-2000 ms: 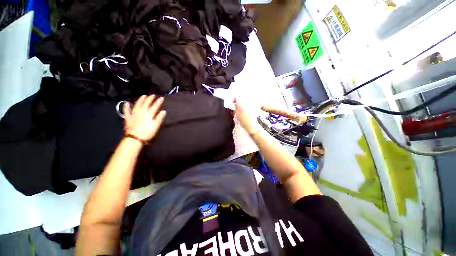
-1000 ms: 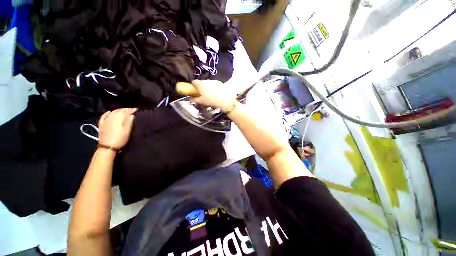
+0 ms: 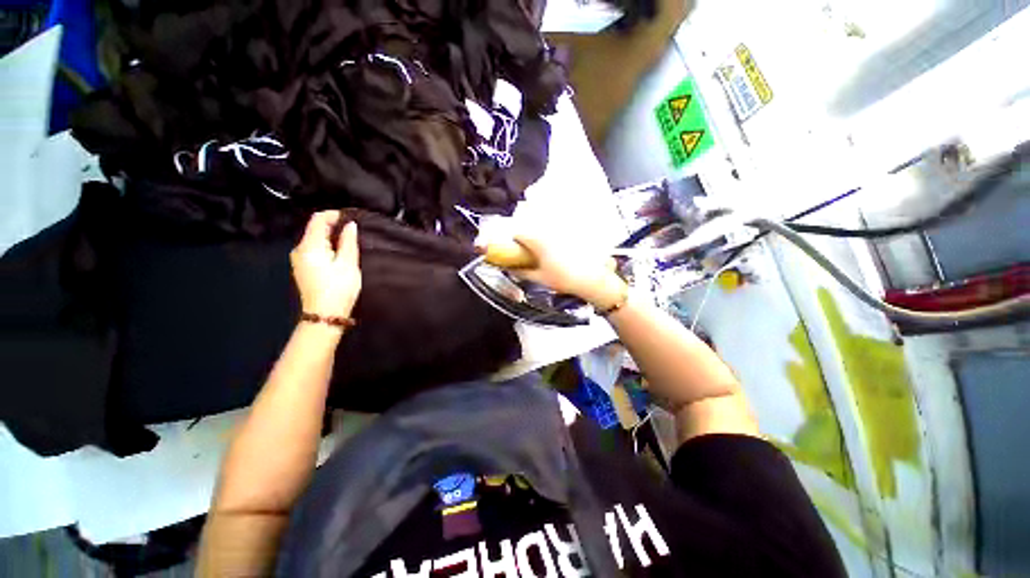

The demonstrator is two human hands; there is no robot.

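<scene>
A dark brown garment point(image 3: 418, 322) lies over the black padded board point(image 3: 192, 322) in front of me. My left hand point(image 3: 326, 269) grips the garment's far edge, with fingers bent over the cloth. My right hand point(image 3: 559, 271) holds the steam iron point(image 3: 520, 296) by its pale wooden handle. The iron's metal body is at the right end of the garment, with its pointed end to the left. The iron's underside is hidden, so I cannot tell if it touches the cloth.
A crumpled brown garment pile point(image 3: 305, 113) with white cords and white tags point(image 3: 494, 110) lies behind the board. A grey hose point(image 3: 830, 271) runs right from the iron. The white table point(image 3: 576, 186) meets a pale wall with a green warning sign point(image 3: 684, 124).
The right hand first picked up the iron and brought it over the garment, then moved it right to the garment's end. The left hand has shifted right and now grips the far edge.
</scene>
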